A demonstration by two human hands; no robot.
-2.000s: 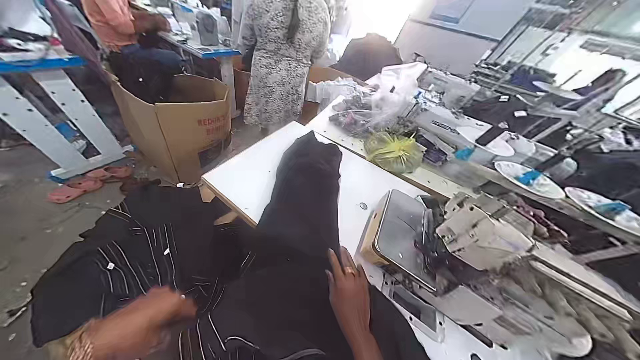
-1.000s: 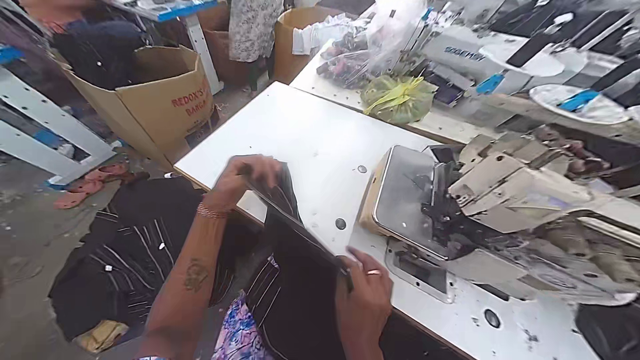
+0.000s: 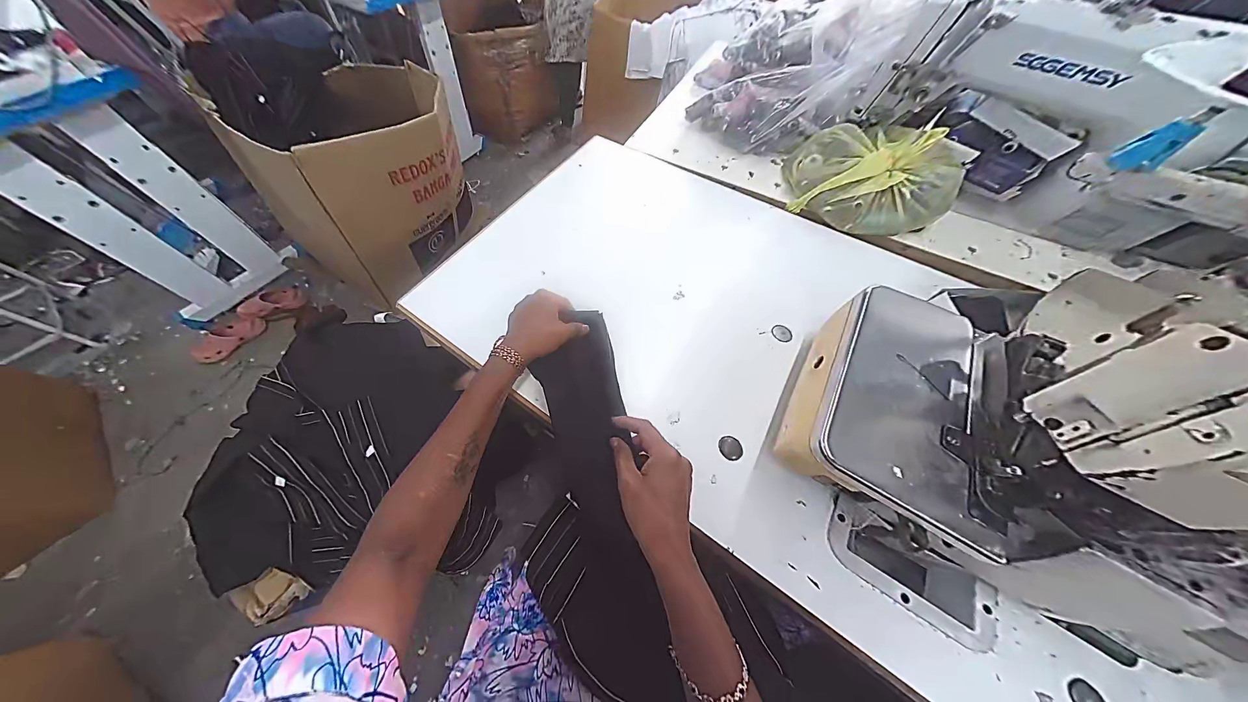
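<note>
A black cloth garment piece [image 3: 585, 409] lies over the near edge of the white sewing table [image 3: 634, 224] and hangs down onto my lap. My left hand [image 3: 542, 327] pinches its far end, where the folded edge lies on the tabletop. Farther down the cloth, my right hand [image 3: 655, 478] grips its right edge between thumb and fingers. To the right of both hands stands an industrial sewing machine [image 3: 907, 419] with a metal cover plate. Part of the black cloth hangs below the table edge, showing white seam lines.
A pile of black garments [image 3: 331, 439] lies on the floor at the left, near pink clogs [image 3: 229, 336]. Behind it stands a cardboard box [image 3: 361, 185] holding dark cloth. A yellow-green tied plastic bag [image 3: 868, 180] sits on the adjoining table beside another sewing machine [image 3: 1053, 78].
The cloth lay spread along the table two seconds ago, then was lifted between both hands. Now its far end rests on the tabletop, with my left hand moved to the right and down.
</note>
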